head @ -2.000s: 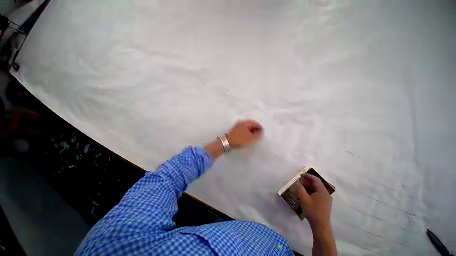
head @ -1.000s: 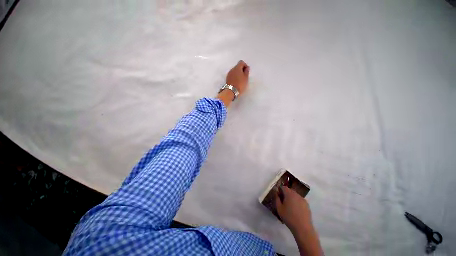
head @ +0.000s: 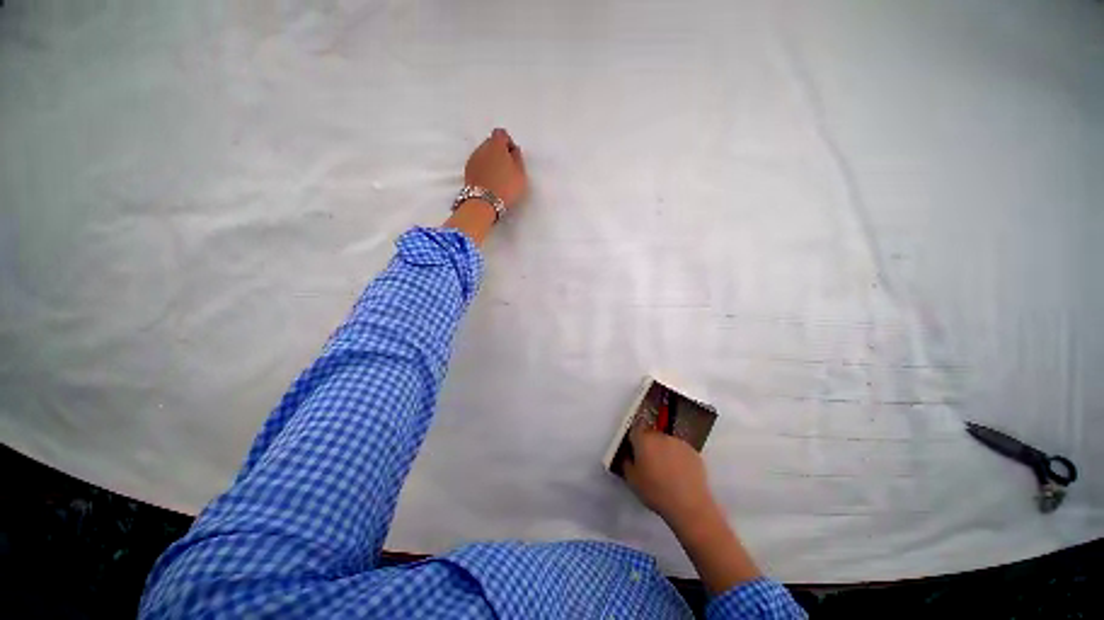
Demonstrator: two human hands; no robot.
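Note:
A large white sheet (head: 581,279) lies softly wrinkled over the table. My left hand (head: 496,167), with a metal-banded watch at the wrist, rests on the far middle of the sheet. Its fingers are curled, and anything between them is too small to see. My right hand (head: 663,466) is at the near side of a small open box (head: 620,443) with a pale rim and a dark inside. The fingertips reach over or into the box and hide part of it. A thin red and dark stick (head: 665,412) shows inside, with grey-brown speckle beside it.
Dark shears (head: 1011,448) lie on the sheet at the right, with a small pale scrap at the handle. Faint dark lines mark the sheet between box and shears. The curved near table edge borders a dark floor (head: 73,521) at lower left.
The view has shifted, and the shears show fully. My left hand has reached farther forward over the sheet. My right hand stays at the box, and the red stick is now more visible.

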